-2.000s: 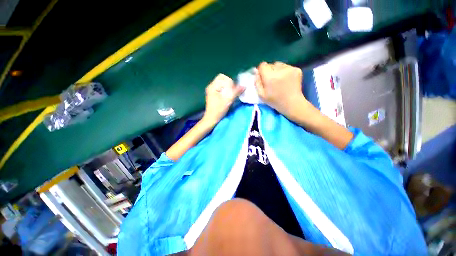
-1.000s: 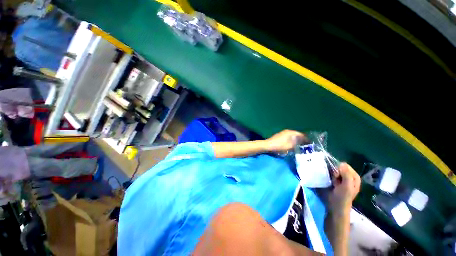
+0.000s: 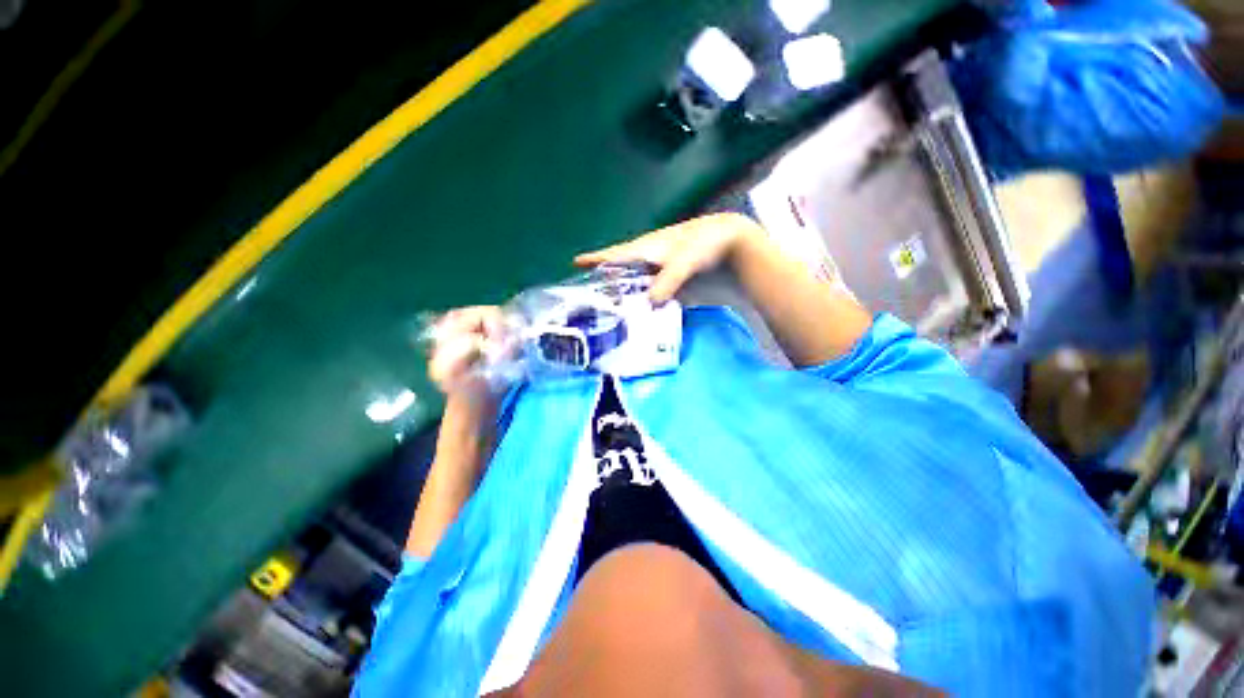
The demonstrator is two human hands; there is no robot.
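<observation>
A white retail box (image 3: 652, 338) with a dark watch picture on its side is held in front of my chest at the bench edge. Clear plastic film (image 3: 525, 341) lies around it and extends past its left end. My left hand (image 3: 468, 346) grips the film at the left end. My right hand (image 3: 696, 256) holds the box from above at its right end, thumb on the box.
The green work surface (image 3: 450, 225) runs diagonally, with a yellow line (image 3: 321, 184) along its far side. Several white-ended boxes (image 3: 719, 64) stand at the upper right. Glossy wrapped items (image 3: 102, 471) lie at the left. A silver machine (image 3: 873, 205) and a person's blue sleeve (image 3: 1091, 82) are at the right.
The view has turned back from the left. The box now shows its watch picture side, with the film end pointing left. Both hands still hold the box and film.
</observation>
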